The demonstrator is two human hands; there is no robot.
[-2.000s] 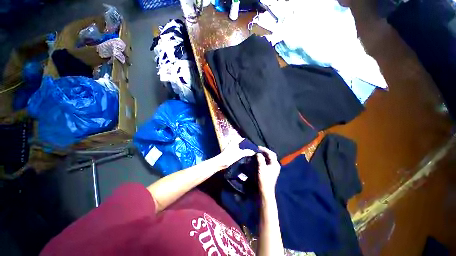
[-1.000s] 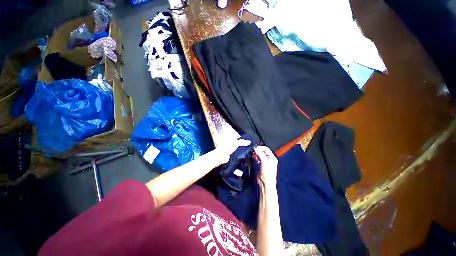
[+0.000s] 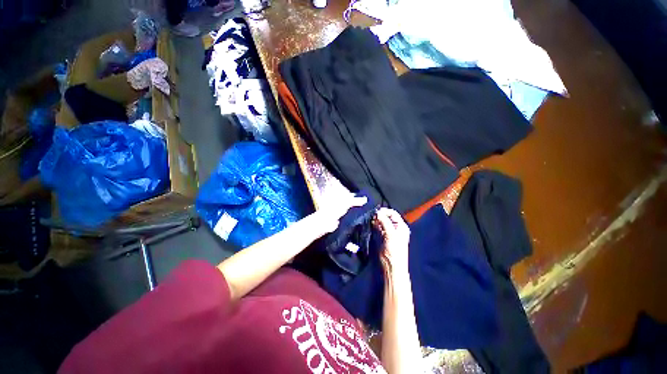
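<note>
A navy garment [image 3: 450, 281] lies over the table's near edge, with its bunched waistband part, showing a small white label, between my hands. My left hand [image 3: 340, 207] holds the waistband's upper left side. My right hand [image 3: 393, 230] is at its right side with fingers bent together; a small dark thing shows at the fingers, too small to name. Black trousers [image 3: 366, 124] lie flat just beyond my hands, with an orange-red edge beneath.
White and pale blue cloth [image 3: 468, 36] lies behind the black trousers on the brown table [image 3: 585, 204]. Left on the floor are a blue plastic bag [image 3: 252, 190], black-and-white scraps [image 3: 238, 80] and a carton [image 3: 179, 124] of bags. A person's feet [image 3: 186, 28] show at the top.
The view has shifted slightly. A person's feet have come into view at the top left. My hands stay at the navy waistband, which has turned and opened a little.
</note>
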